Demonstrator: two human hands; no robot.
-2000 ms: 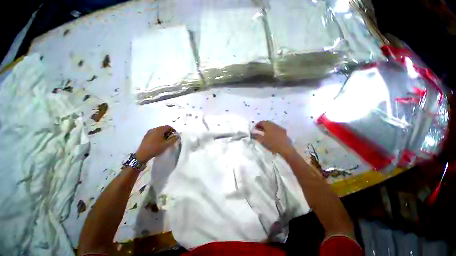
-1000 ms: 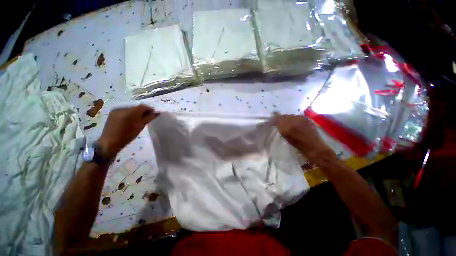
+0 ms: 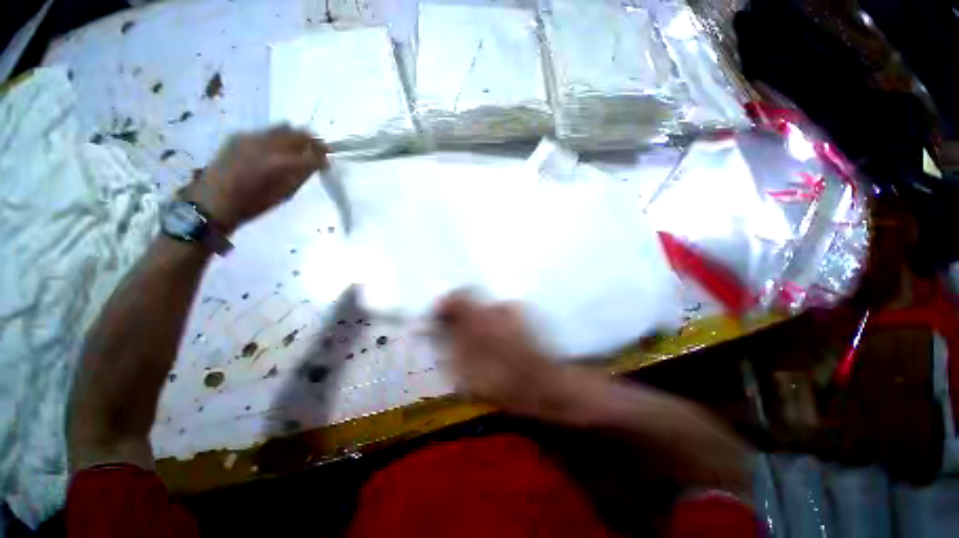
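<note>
A white garment (image 3: 515,242) is stretched flat and slightly blurred over the table in front of me, reaching right to the stack of empty bags. My left hand (image 3: 263,173), with a wristwatch (image 3: 187,221), grips its far left corner near the packed garments. My right hand (image 3: 489,347) is blurred and pinches its near edge at the centre, the forearm coming from the lower right. A small white flap stands up at the garment's far edge. The fingertips of my right hand are hard to make out.
Packed garments (image 3: 342,84) lie in a row of glossy stacks at the far side. The stack of empty bags (image 3: 815,226), red-edged and glaring, lies on the right. A pile of unfolded garments (image 3: 74,273) is on the left. The table's yellow-brown edge (image 3: 421,415) runs before my red shirt.
The garment has moved away from my body and now lies spread to the right. My left hand has moved farther forward. My right hand has moved left and nearer, to the garment's near edge.
</note>
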